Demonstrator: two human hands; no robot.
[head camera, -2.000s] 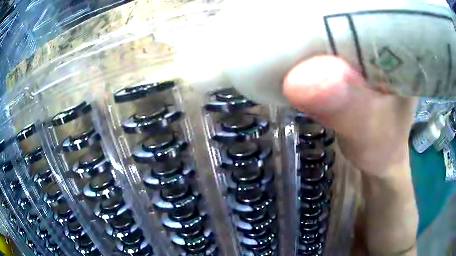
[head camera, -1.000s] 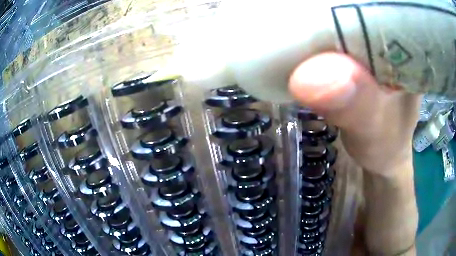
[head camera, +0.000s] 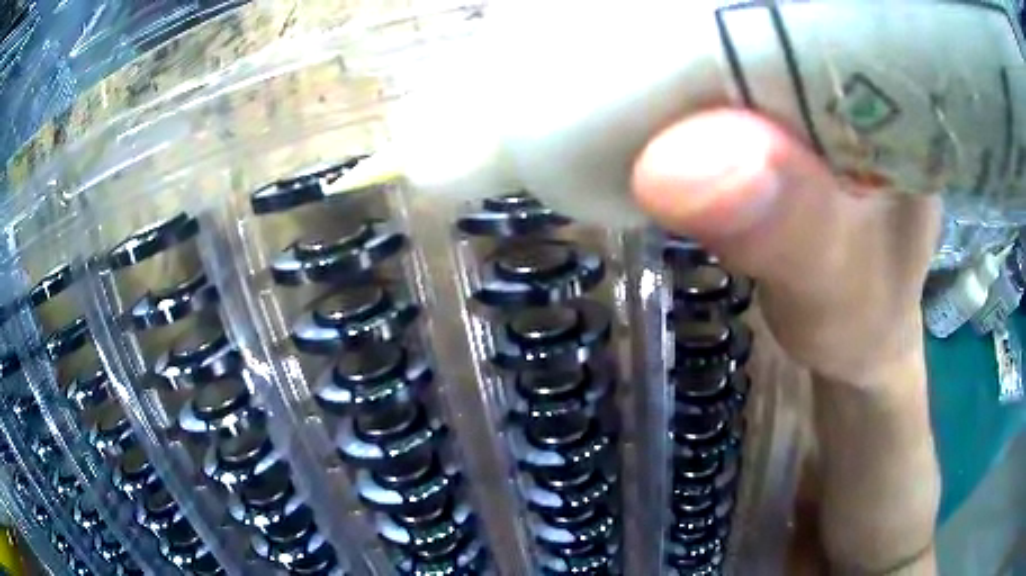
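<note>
My right hand (head camera: 788, 225) grips a white glue bottle (head camera: 923, 101) lying on its side, with a black-lined label and a green diamond. Its thumb presses the bottle's shoulder; the other fingers are hidden. The bottle's front end is washed out by glare. Its pale yellow nozzle (head camera: 377, 180) points left, its tip at the far ring of one row. Glossy black rings (head camera: 338, 253) stand on edge in close rows in a clear blister tray (head camera: 450, 338) with raised ribs. My left hand is not in view.
A speckled tan board (head camera: 146, 96) shows through the tray's far side. At the right, a small white spare bottle (head camera: 956, 306) and a white label strip (head camera: 1005, 366) lie near the green bench (head camera: 968, 416). Clear plastic (head camera: 45, 56) shows at the upper left.
Over the last second, the bottle and my right hand have shifted slightly left and up, and the nozzle tip has moved a little along the same far ring. The tray looks nearly unmoved.
</note>
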